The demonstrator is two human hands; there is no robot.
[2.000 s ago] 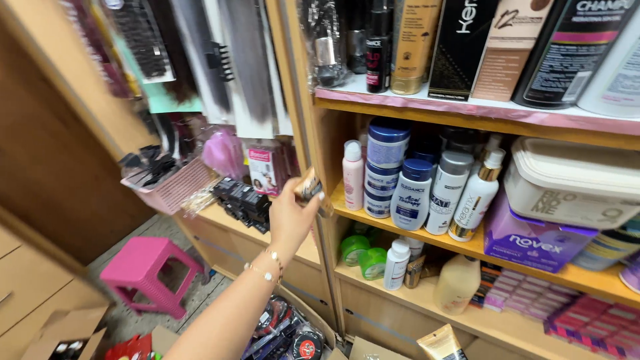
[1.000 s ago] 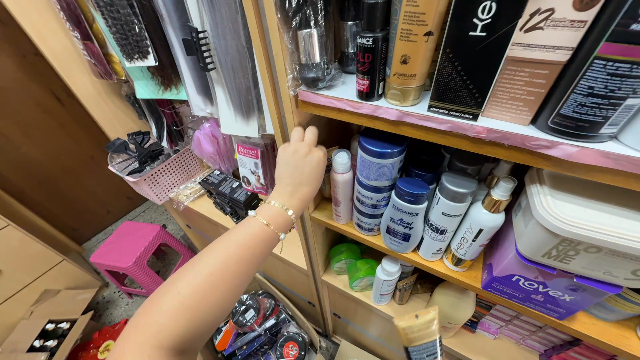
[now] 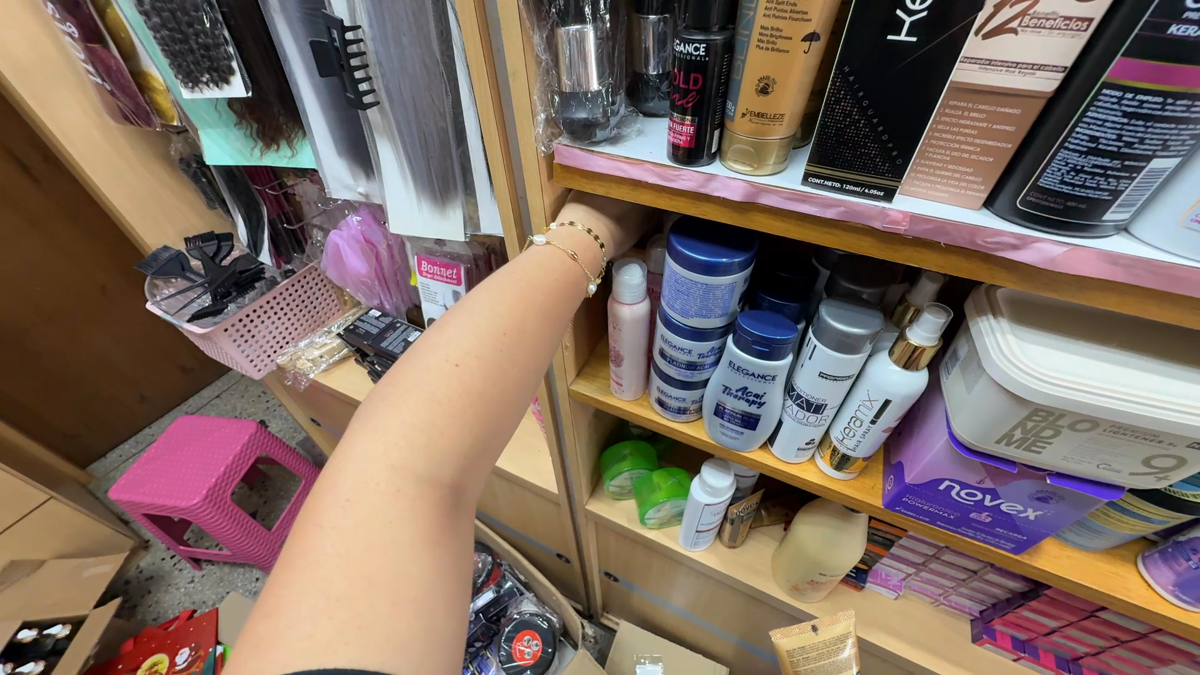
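My left hand (image 3: pixel 609 223) reaches into the middle shelf compartment, just below the upper shelf board. Its fingers are hidden behind the board's edge, so what they hold cannot be seen. Two thin bracelets circle the wrist. Below and beside the hand stand a pink spray bottle (image 3: pixel 629 328), stacked blue-lidded jars (image 3: pixel 708 272) and a white bottle with a blue cap (image 3: pixel 752 380). My right hand is out of view. At the bottom edge a gold squeeze tube (image 3: pixel 816 645) shows upright; whatever supports it lies outside the picture.
Boxes and bottles line the upper shelf edge (image 3: pixel 881 214). A white tub (image 3: pixel 1078 375) rests on a purple box (image 3: pixel 984 487). Green jars (image 3: pixel 628 467) stand lower down. Left are a pink basket (image 3: pixel 262 328) of tint brushes, a pink stool (image 3: pixel 211 487) and packaged hair. Open cartons sit below.
My left hand, which held a small gold-and-dark item out by the shelf's upright two seconds ago, has moved into the middle compartment. The item is now out of sight.
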